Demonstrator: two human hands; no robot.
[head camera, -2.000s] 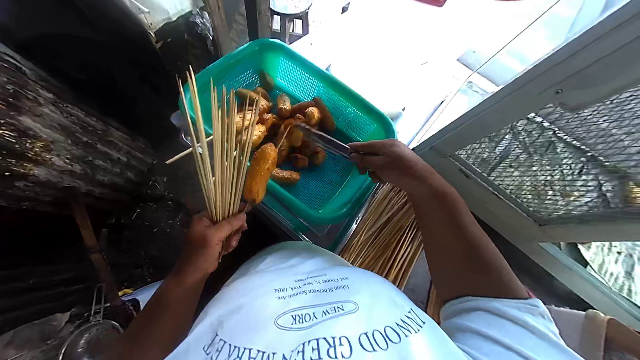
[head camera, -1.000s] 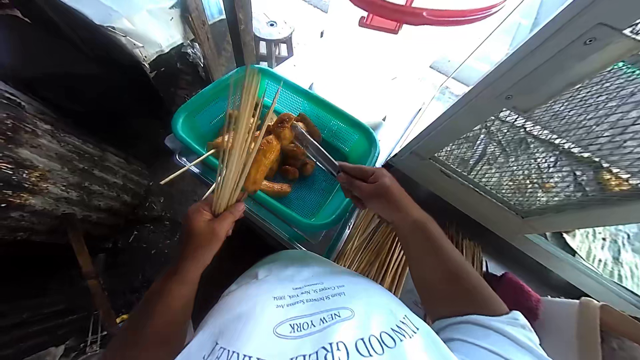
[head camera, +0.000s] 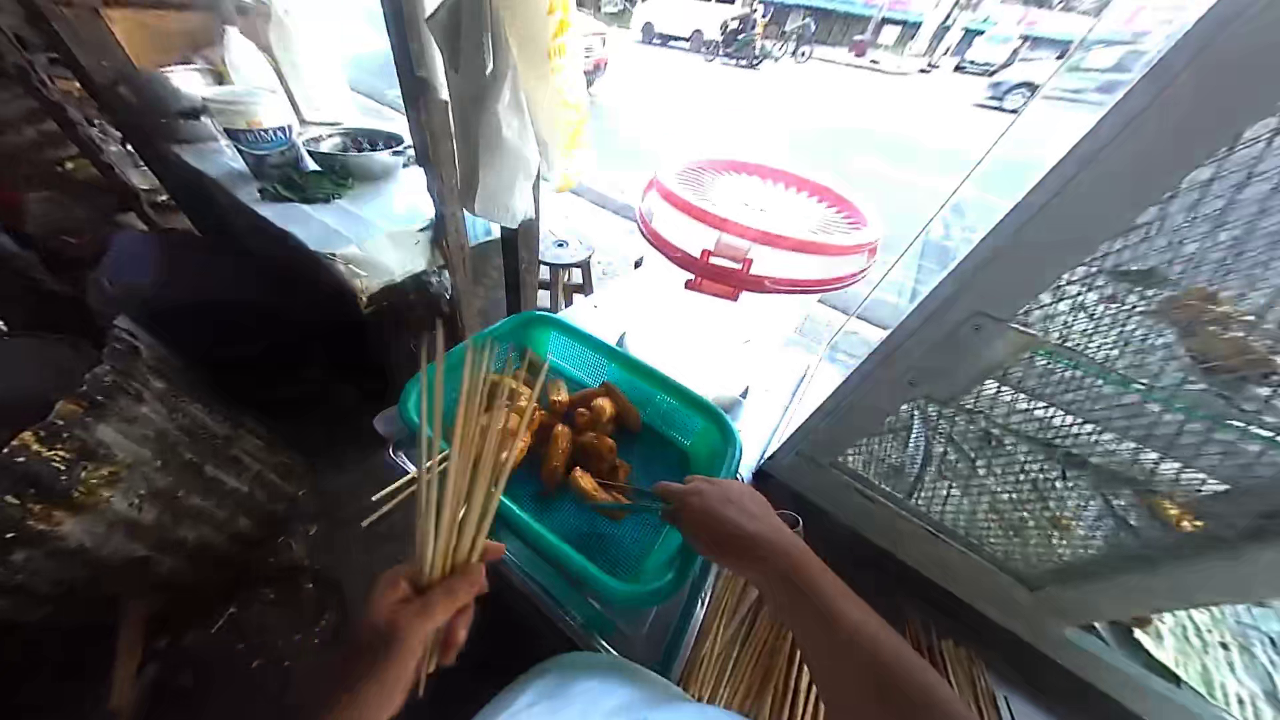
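Note:
My left hand (head camera: 432, 605) grips an upright bundle of bamboo skewers (head camera: 460, 470) in front of the left part of a green plastic basket (head camera: 640, 590). Glazed, browned pieces of fried food (head camera: 557, 455) lie in the basket, some partly hidden behind the skewers. My right hand (head camera: 725, 515), at the basket's right side, holds metal tongs (head camera: 640, 500) whose tips are at a piece low in the pile. Whether the tips are closed on it cannot be told.
More bamboo skewers (head camera: 750, 650) lie below the basket, beside a wire-mesh frame (head camera: 1080, 400) on the right. A red-rimmed round plastic cover (head camera: 755, 230) stands beyond the basket. A wooden post (head camera: 440, 180), a stool (head camera: 565, 262) and a metal bowl (head camera: 357, 152) are further back left.
The view has tilted up toward the street. The tongs have moved to a lower part of the food pile. My left hand keeps hold of the skewers.

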